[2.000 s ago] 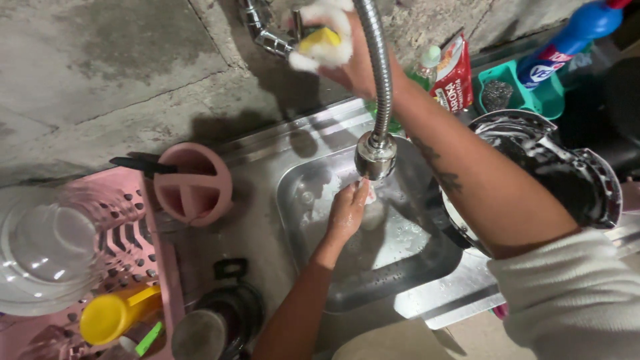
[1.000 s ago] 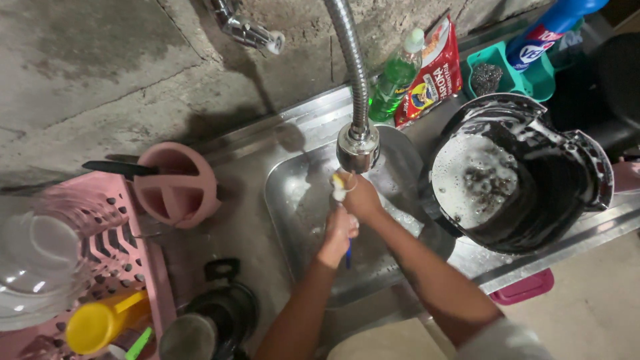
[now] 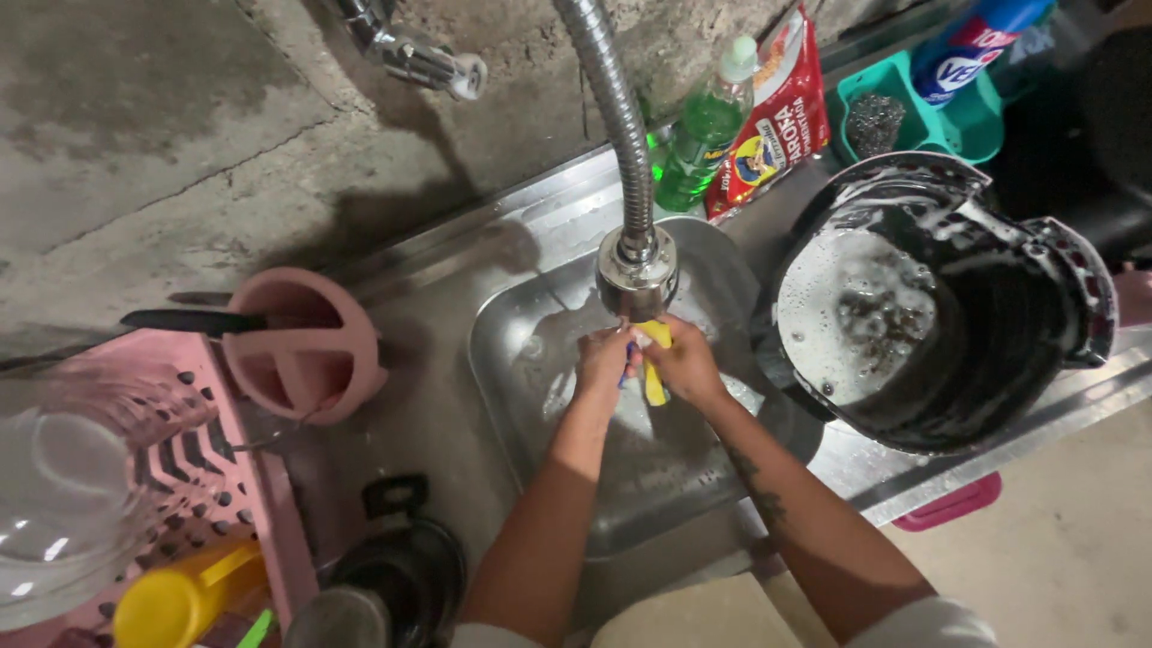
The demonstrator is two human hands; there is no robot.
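Both my hands are together just under the metal spout (image 3: 637,270), over the stainless steel sink basin (image 3: 576,513). My right hand (image 3: 688,362) grips a yellow sponge (image 3: 655,387), which shows above and below its fingers. Against it, my left hand (image 3: 605,362) is closed around a small blue item (image 3: 625,371), mostly hidden by the fingers; what it is I cannot tell. Some white foam shows between the hands. To the right stands a large black pot (image 3: 981,333) with soapy water and foam inside.
Behind the sink are a green detergent bottle (image 3: 706,126), a red food packet (image 3: 776,126) and a teal caddy (image 3: 976,126) with steel wool (image 3: 873,124). At left are a pink cutlery holder (image 3: 301,342), a pink dish rack (image 3: 261,504) and a dark pan (image 3: 405,567). A wall tap (image 3: 418,58) hangs above.
My right hand, with the foamy sponge, has come down from the wall tap to meet my left hand under the spout. Foam that covered the sponge has mostly gone.
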